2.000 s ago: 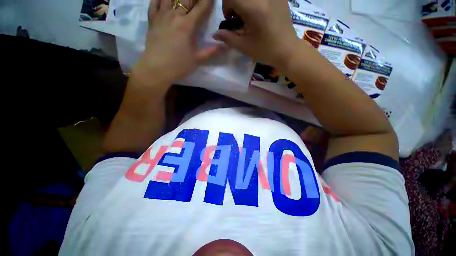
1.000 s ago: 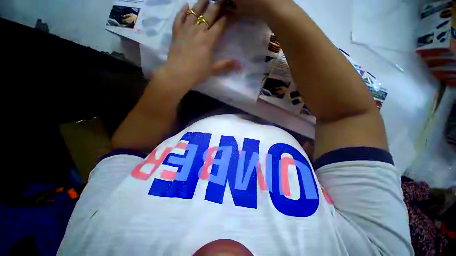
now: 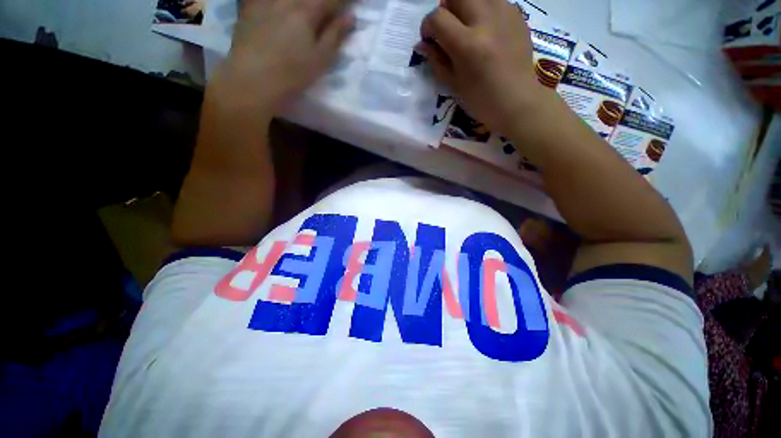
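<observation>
A translucent white sheet (image 3: 342,94) lies over boxes near the table's front edge, with faint print showing through. My left hand (image 3: 287,47) is over its left part, blurred, with fingers partly cut off by the top edge. My right hand (image 3: 479,56) is at the sheet's right side with curled fingers. Dark marks show by its fingertips, and I cannot tell if it pinches anything. Overlapping printed retail boxes (image 3: 597,97) lie in a row to the right, partly behind my right forearm.
More printed boxes with reddish sides (image 3: 758,64) stand at the far right. A box end with a photo (image 3: 180,10) shows at the top left. A person's patterned dark-red clothing (image 3: 728,342) is at the lower right. A brown carton flap (image 3: 141,231) is below the table at left.
Since one second ago, my left hand has moved left and my right hand has come down and right, back into fuller view. Printed text now shows between them, and the right-hand boxes are less covered.
</observation>
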